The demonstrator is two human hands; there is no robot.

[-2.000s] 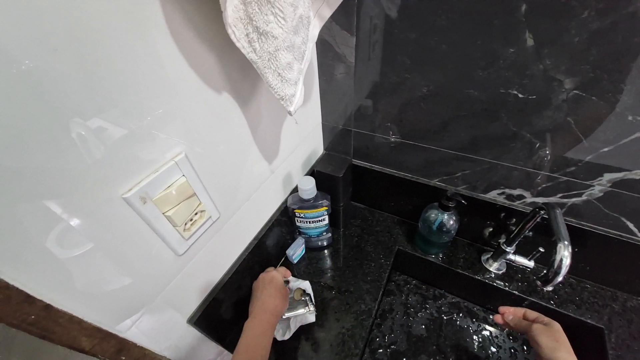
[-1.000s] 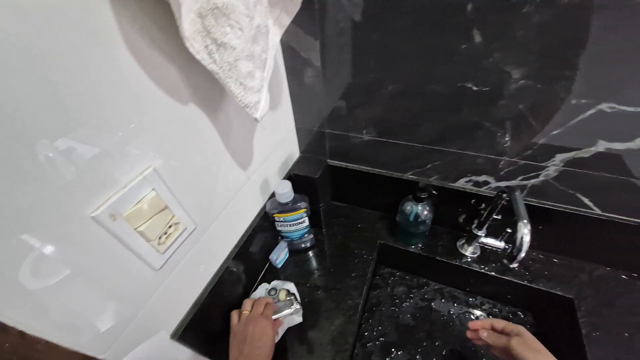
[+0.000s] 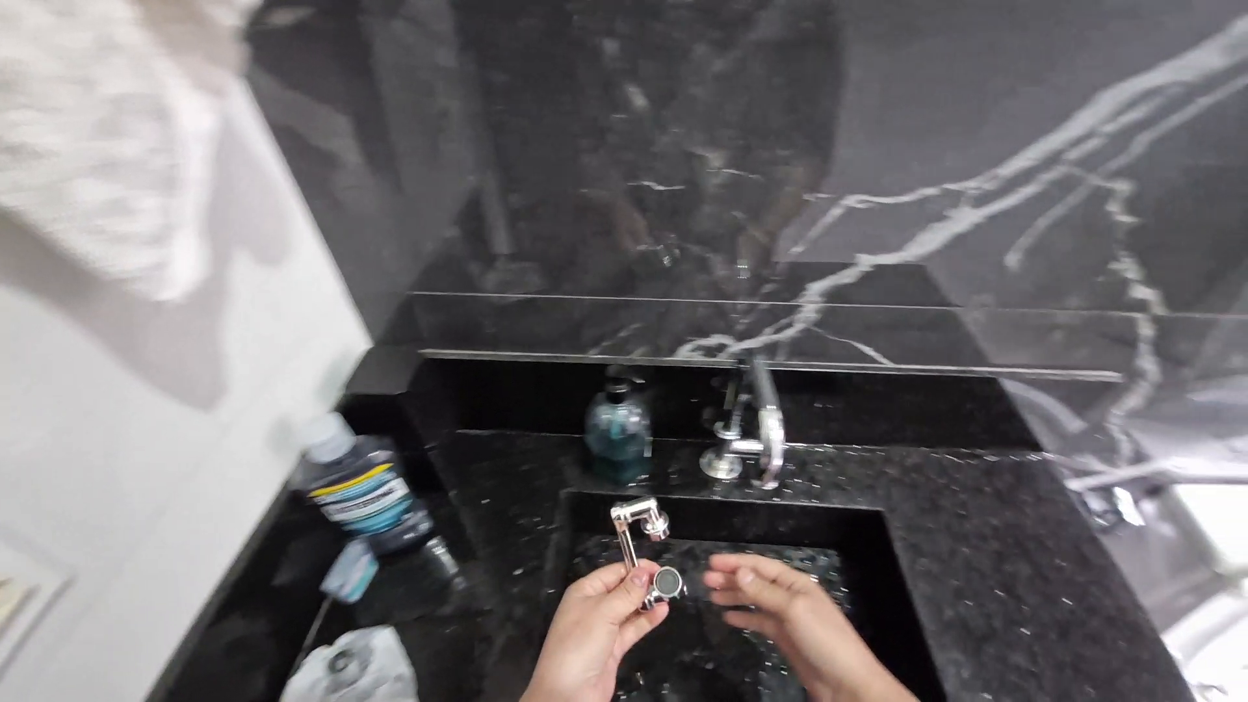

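My left hand [image 3: 609, 619] grips a small chrome jointed swivel piece, a faucet extension [image 3: 639, 536], over the black stone sink [image 3: 897, 595]. One round end with a mesh screen faces up by my thumb; the other elbow end points up and away. My right hand [image 3: 780, 604] is just right of it with fingers slightly apart and nothing in them. Behind the sink stands a chrome faucet [image 3: 756, 439], with a blue-green soap dispenser [image 3: 619, 434] to its left.
On the counter's left side stand a mouthwash bottle [image 3: 361, 487], a small blue and white item [image 3: 349, 570] and a crumpled white wrapper [image 3: 356, 668] with a dark ring on it. A white towel [image 3: 107, 136] hangs at the upper left.
My left hand has lifted the chrome piece from the white wrapper and moved right, over the sink. The view has swung to the right.
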